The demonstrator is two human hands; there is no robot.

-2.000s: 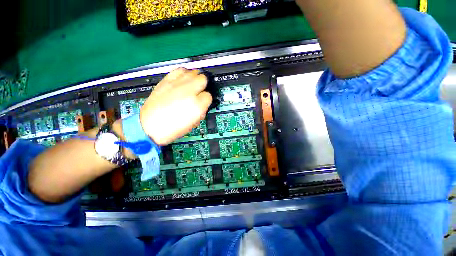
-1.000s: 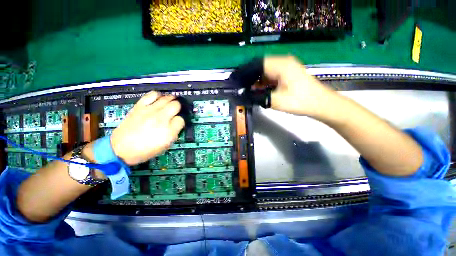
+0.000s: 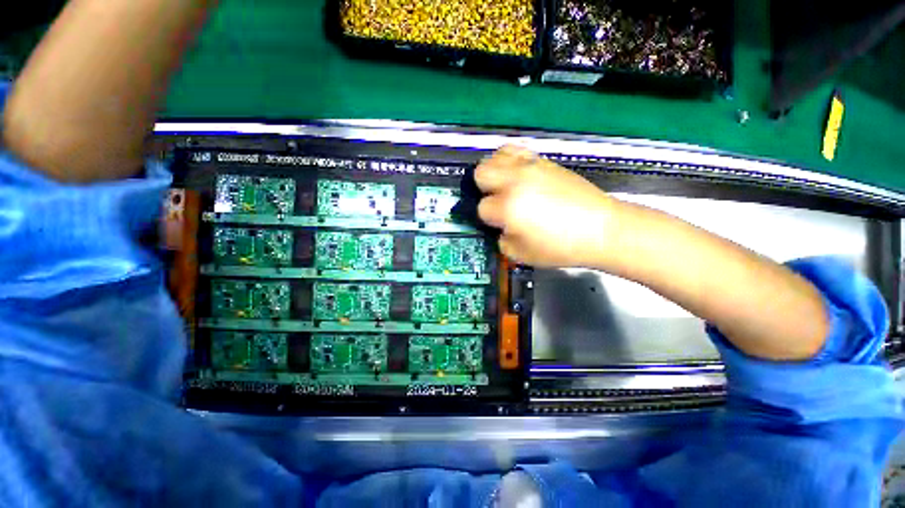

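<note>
Green circuit boards (image 3: 351,251) sit in rows, three across, in a flat black pallet (image 3: 397,395) in front of me. White text and a date run along its edges. My right hand (image 3: 546,210) is over the pallet's top right corner, at the upper right board (image 3: 437,203). Its fingers are bent together, their black-covered tips dark against the pallet. Whether they pinch a small part cannot be seen. My left forearm (image 3: 99,84) reaches up past the top left edge of the picture, and the left hand is out of view.
Black bins stand on the green mat (image 3: 258,79): one with yellow components (image 3: 442,25), one with dark glinting ones (image 3: 635,40). A yellow strip (image 3: 833,127) lies at right. Orange-brown bars (image 3: 509,340) flank the pallet. Conveyor rails (image 3: 635,372) run right beside a pale metal surface (image 3: 675,317).
My left hand has left the boards and gone out of view at the upper left. My right hand came down from the top edge to the pallet's upper right corner.
</note>
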